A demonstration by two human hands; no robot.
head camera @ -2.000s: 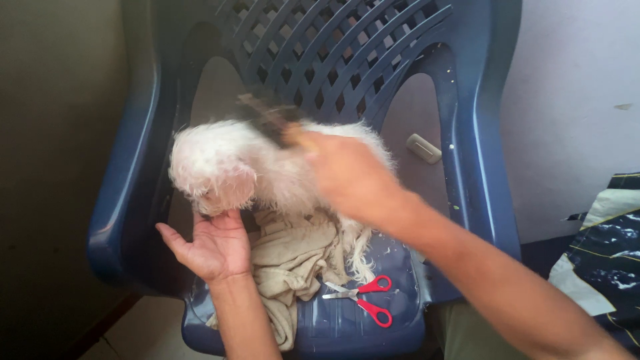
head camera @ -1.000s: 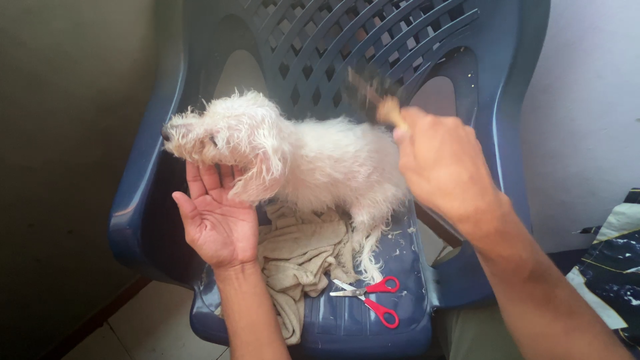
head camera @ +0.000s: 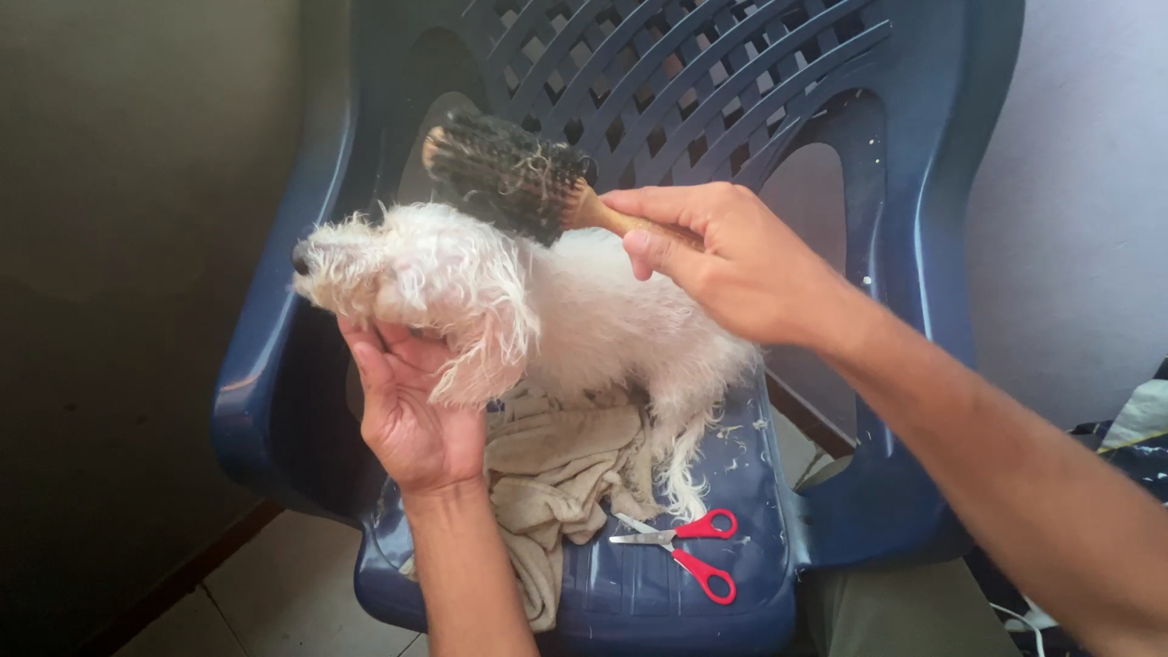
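Note:
A small white curly-haired dog (head camera: 630, 319) is on a blue plastic armchair, its head turned to the left. My left hand (head camera: 415, 401) is under its chin and ear, palm up, fingers partly hidden by the fur. Closed around the wooden handle of a round hairbrush (head camera: 516, 173), my right hand (head camera: 721, 255) is above the dog's back. The brush's dark bristles, with loose hair caught in them, are just above the dog's neck; contact cannot be told. A crumpled beige cloth (head camera: 557, 474) lies beneath and in front of the dog. Red-handled scissors (head camera: 675, 538) lie with spread blades on the seat.
The blue chair's armrests (head camera: 251, 401) stand at both sides, with its lattice back (head camera: 657, 91) behind the dog. Bits of hair are scattered on the seat. Dark patterned fabric (head camera: 1141, 447) is at the far right, and a tiled floor (head camera: 292, 575) shows at lower left.
Since one second ago, the brush has moved left from beyond the dog's rear back to over its neck. The dog's head, lowered two seconds ago, is now raised over my left hand.

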